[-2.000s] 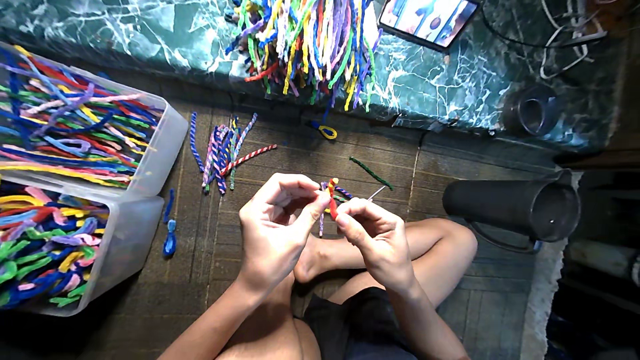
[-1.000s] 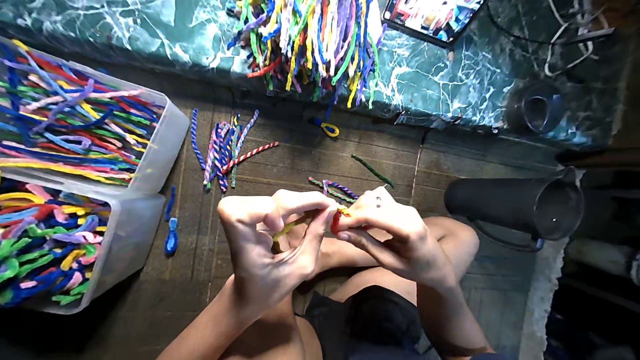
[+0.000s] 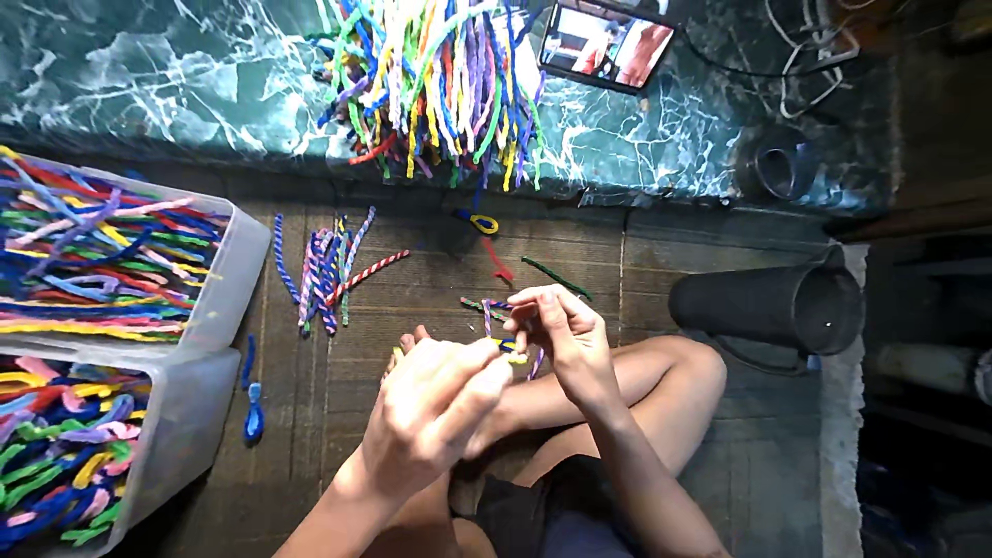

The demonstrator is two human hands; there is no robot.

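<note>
My left hand (image 3: 434,403) is closed on a yellow pipe cleaner (image 3: 514,358), whose end shows past the fingertips, with a bit of blue beside it. My right hand (image 3: 564,333) is close to its right, fingers bent together near the yellow end; whether they grip anything is hidden. Just beyond the hands, short twisted pipe cleaners (image 3: 487,316) in purple and green lie on the floor. A red pipe cleaner piece (image 3: 497,262) lies above them, near a yellow and blue loop (image 3: 484,224). A dark green one (image 3: 556,277) is at the right.
Two plastic bins (image 3: 252,271) of pipe cleaners stand left. Striped twists (image 3: 322,271) and a blue loop (image 3: 253,415) lie on the floor. A marbled ledge (image 3: 643,139) holds a pipe cleaner bunch (image 3: 442,85), a phone (image 3: 607,43) and a cable (image 3: 821,70). A black pitcher (image 3: 744,306) lies right.
The red piece that was between my fingers is out of them, and a red piece now lies on the floor beyond. My hands have moved apart somewhat, and yellow shows at my left fingertips.
</note>
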